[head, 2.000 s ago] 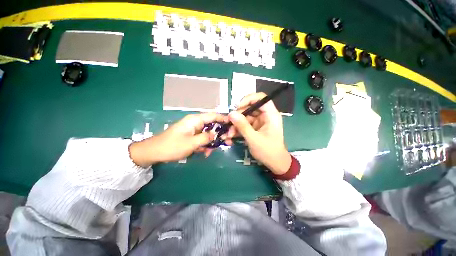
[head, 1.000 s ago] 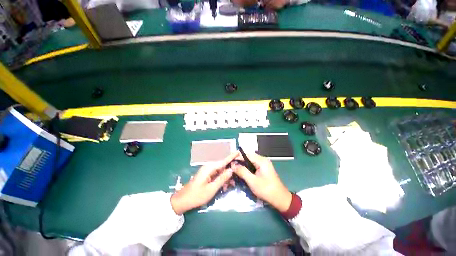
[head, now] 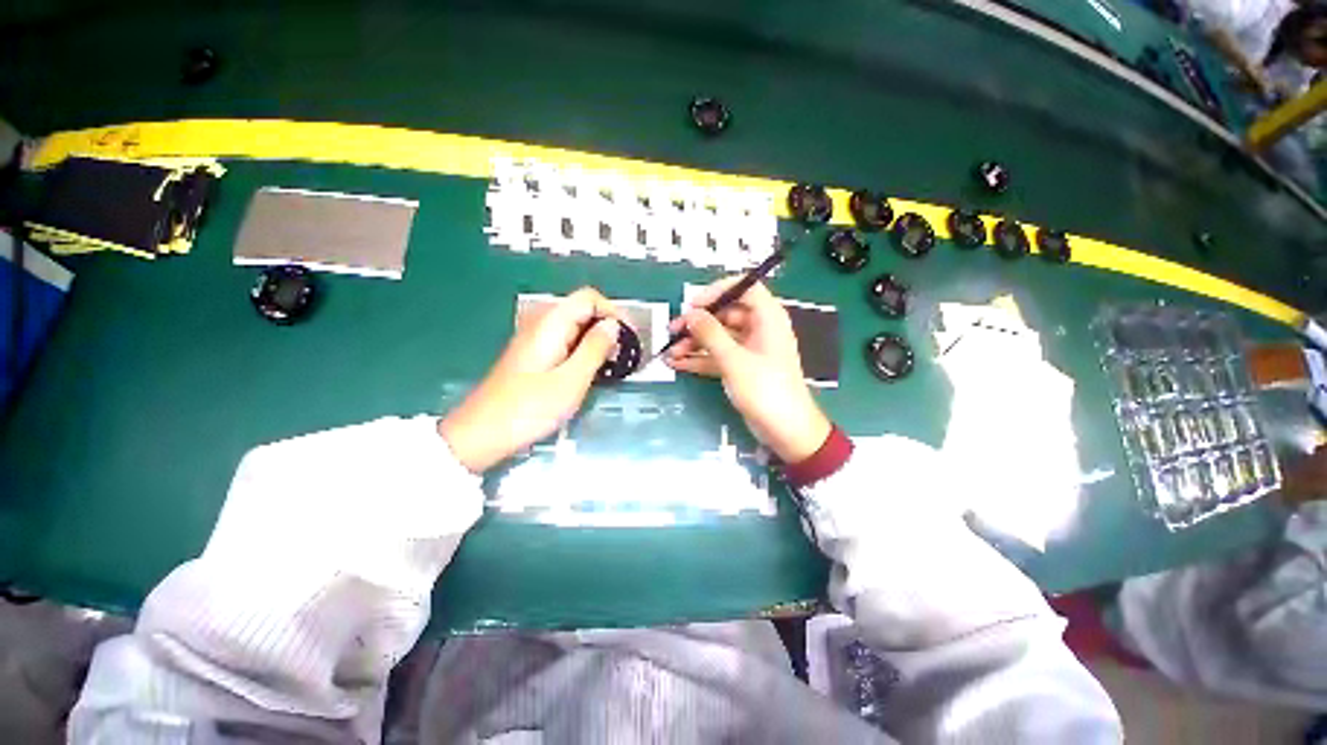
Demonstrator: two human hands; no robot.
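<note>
My left hand [head: 539,381] holds a round black unit [head: 623,354] between thumb and fingers, over the near grey adhesive sheet [head: 649,323]. My right hand [head: 751,361] grips slim black tweezers [head: 732,296]; their pointed lower end is beside the unit, and I cannot tell if it touches. The black adhesive sheet [head: 815,344] on white backing lies partly behind my right hand. Shiny clear release film [head: 626,488] lies glaring nearest me. The white die-cut sheet [head: 626,218] lies beyond my hands.
Several round black units [head: 914,233] stand along the yellow line. Another unit [head: 283,294] and a grey sheet [head: 326,233] lie left, near black yellow-edged pieces [head: 117,204]. Release paper [head: 1011,422] and a clear blister tray [head: 1186,415] are right. A neighbour's sleeve [head: 1237,597] shows lower right.
The view has tilted down and turned. My hands have come apart a little and moved over the near grey sheet. The black unit and the tweezers' length now show clearly, and the film is uncovered.
</note>
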